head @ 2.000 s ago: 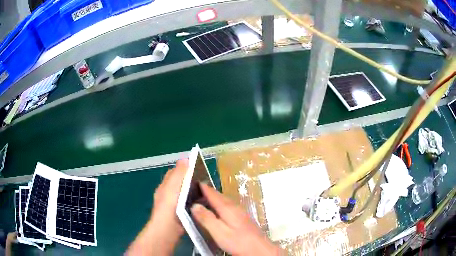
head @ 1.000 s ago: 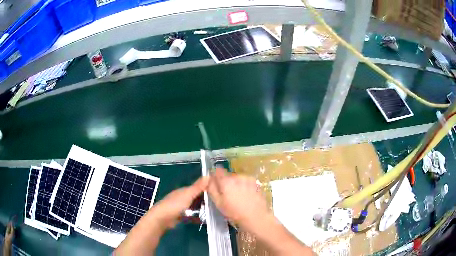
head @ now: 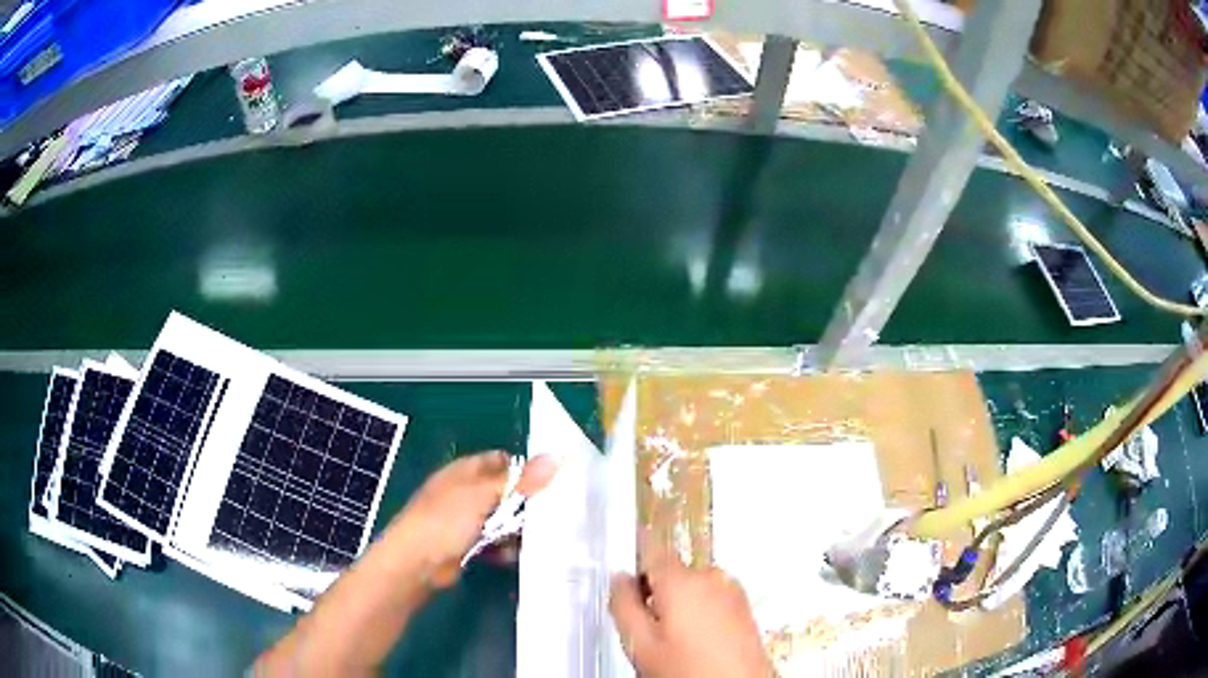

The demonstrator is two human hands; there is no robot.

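Two white boards stand upright in a V in front of me, the left board (head: 556, 543) and the right board (head: 620, 517); only their white faces show. My left hand (head: 457, 517) is at the left board's outer side, thumb at its edge, with a bunched white cable (head: 501, 517) in its fingers. My right hand (head: 689, 616) grips the right board near its lower part. The boards' lower ends are cut off by the picture's edge. The silvery glue gun (head: 868, 550) lies on a white sheet (head: 782, 510).
Overlapping solar panels (head: 311, 470) lie at left on the green bench. The cardboard mat (head: 662, 464) is at right, with the yellow hose (head: 1033, 457) over it. A metal upright (head: 914, 199) stands beyond. Another panel (head: 1076, 282) is on the belt (head: 437, 239).
The boards, held close together before, now stand apart in a V. My right hand has moved down and right. The white cable now shows in my left hand. The belt panel has shifted right.
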